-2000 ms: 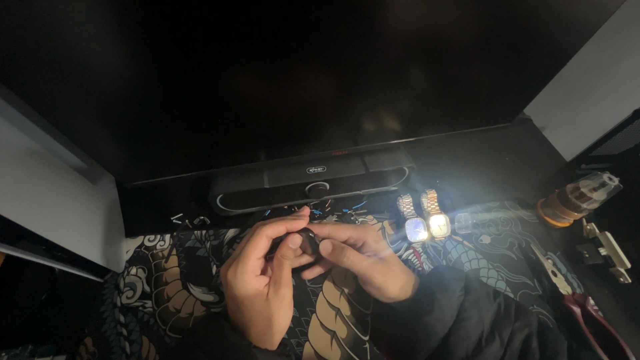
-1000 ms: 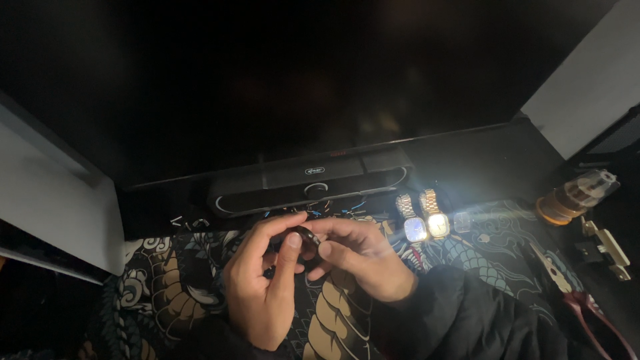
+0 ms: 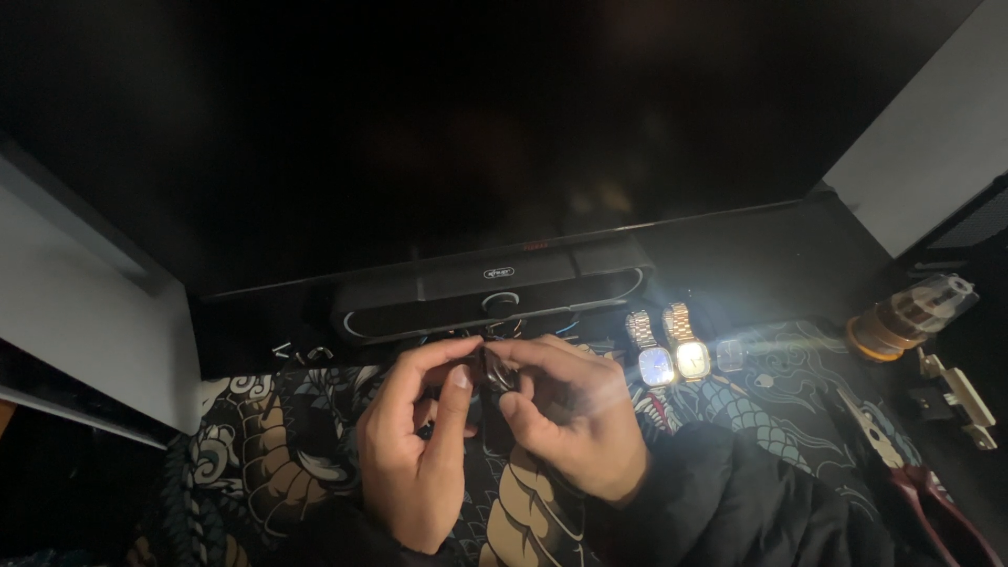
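Observation:
A small dark, glossy object [image 3: 498,372] is held between both hands near the middle of the head view; its kind cannot be told. My left hand [image 3: 421,441] pinches it from the left, the thumb raised beside it. On its other side, my right hand [image 3: 571,417] grips it between thumb and fingers. Two wristwatches lie right of the hands: one with a silver-coloured band and bluish dial [image 3: 655,366], the other gold-coloured [image 3: 692,360] and brightly lit. A small clear squarish piece [image 3: 731,355] is beside them. Below the hands spreads a dragon-patterned desk mat [image 3: 268,465].
A black soundbar speaker [image 3: 409,303] stands behind the hands, under a large dark screen [image 3: 472,142]. Red-handled pliers [image 3: 906,472], a cream-coloured clamp-like part [image 3: 962,398] and a clear-topped container with an orange base [image 3: 906,319] are at right. Small metal pieces [image 3: 319,353] lie at left.
The dark object has turned in my fingers and now stands more upright. My right thumb has moved lower along it. The watches and pliers have stayed in place.

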